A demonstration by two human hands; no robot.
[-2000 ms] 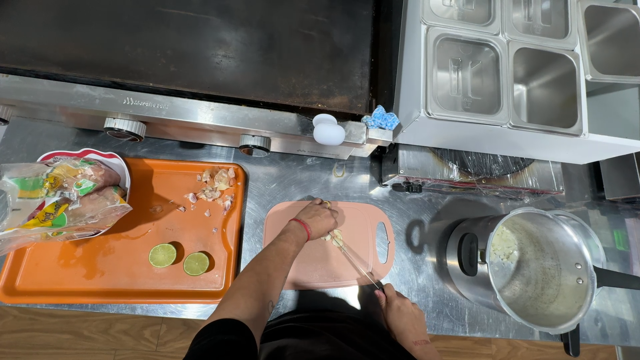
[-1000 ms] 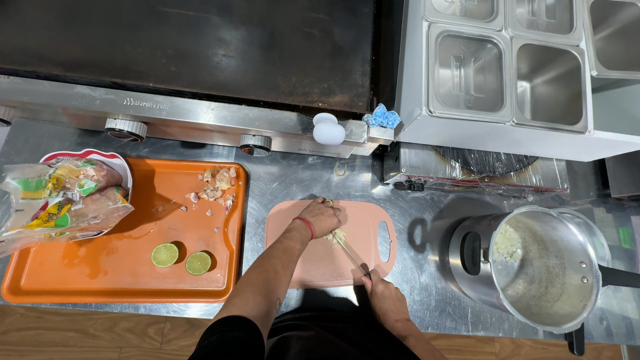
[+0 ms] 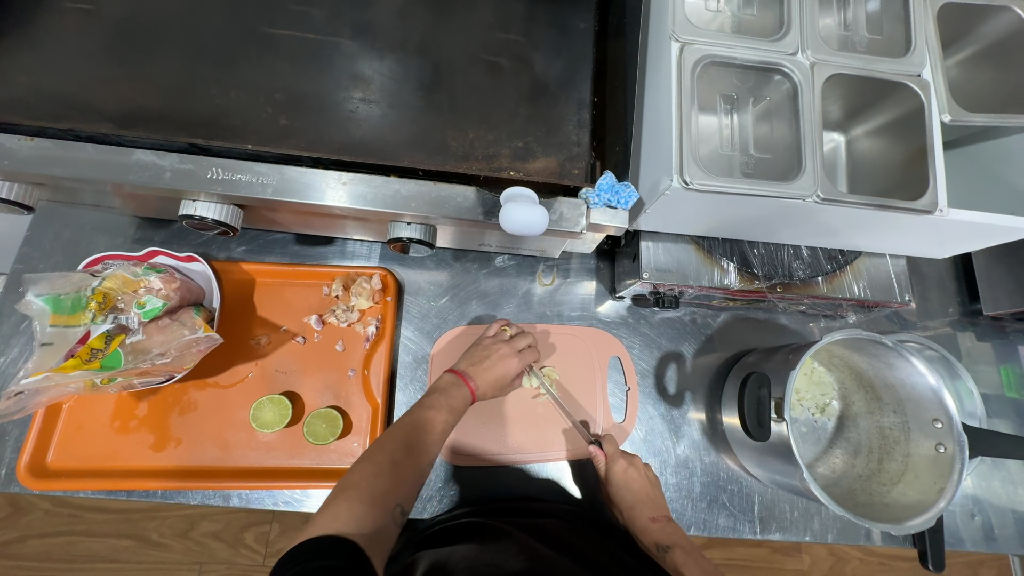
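On a pink cutting board [image 3: 512, 440] lie pale chopped pieces that look like garlic [image 3: 547, 376]. My right hand [image 3: 624, 472] is closed around the handle of a knife [image 3: 566, 410], whose blade points up and left into the pieces. My left hand [image 3: 502, 358], with a red band at the wrist, rests fingers down on the board beside the knife tip. Whether something is held under its fingers is hidden. Right of the board, an aluminum pressure cooker pot [image 3: 880, 448] has chopped white pieces inside.
An orange tray [image 3: 200, 468] at left holds lime halves [image 3: 270, 413], garlic skins [image 3: 352, 300] and a bowl [image 3: 210, 280] with packaged raw meat [image 3: 120, 320]. A griddle [image 3: 320, 80], plastic-wrapped burner [image 3: 768, 272] and steel food pans [image 3: 748, 120] stand behind.
The knife and my right hand have shifted slightly over the board. My left hand stays at the upper middle of the board. Nothing has been let go.
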